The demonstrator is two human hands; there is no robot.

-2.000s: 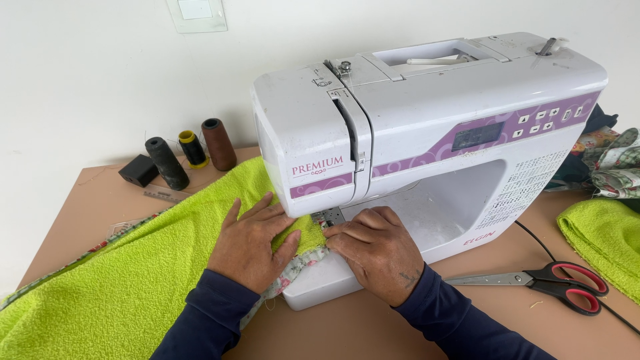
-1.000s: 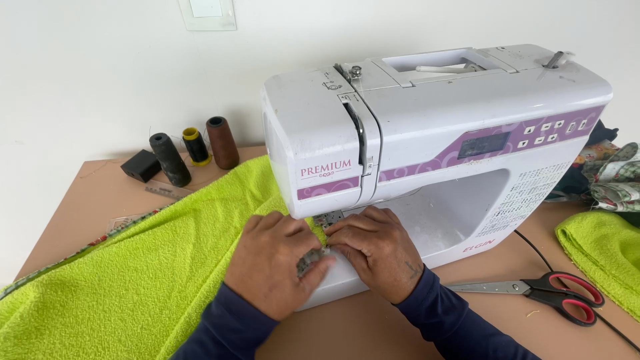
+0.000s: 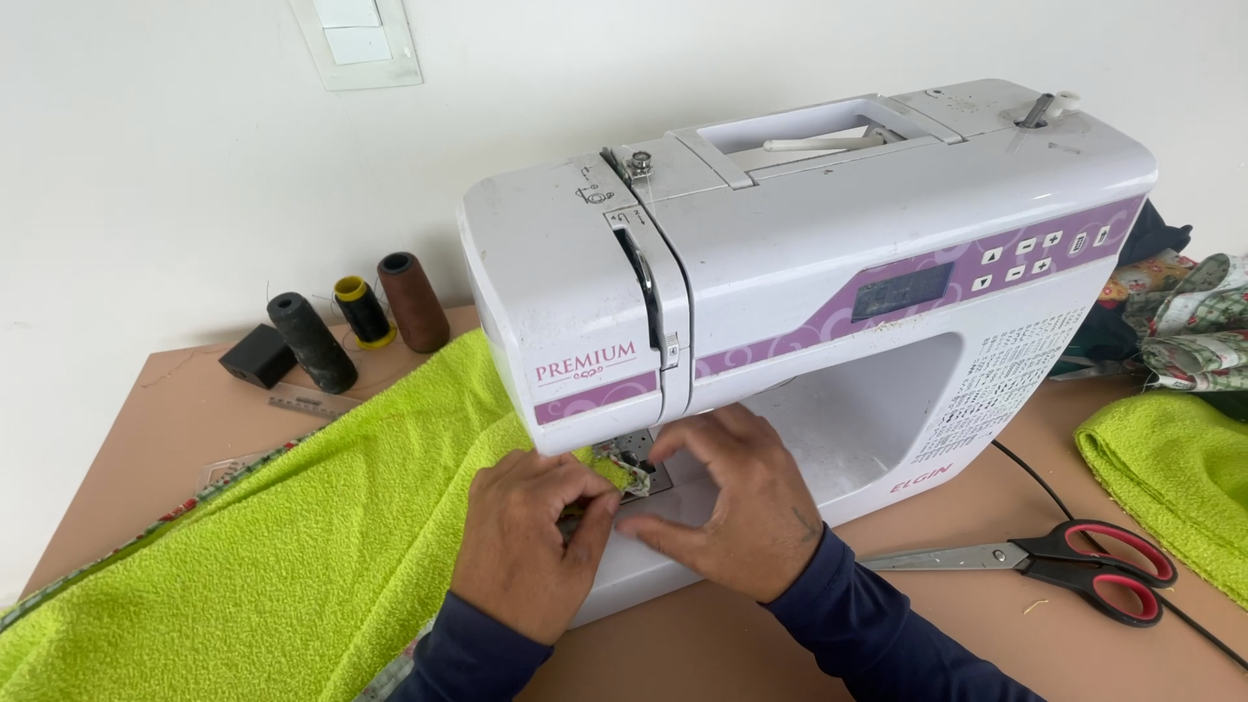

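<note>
A lime-green terry cloth with a floral fabric edging spreads left of a white and purple Elgin sewing machine. One corner of the cloth lies on the needle plate, under the machine's head. My left hand pinches the cloth near that corner, thumb against fingers. Just right of the corner, my right hand is raised over the machine bed, thumb and fingers apart, with nothing seen between them. The needle and presser foot are mostly hidden.
Thread spools and a small black box stand at the back left, near a clear ruler. Black and red scissors lie to the right, by a black cord. Beyond are another green cloth and floral fabrics.
My right hand has let go of the cloth's edge, its thumb and fingers now spread. My left hand, flat on the cloth two seconds ago, now pinches it.
</note>
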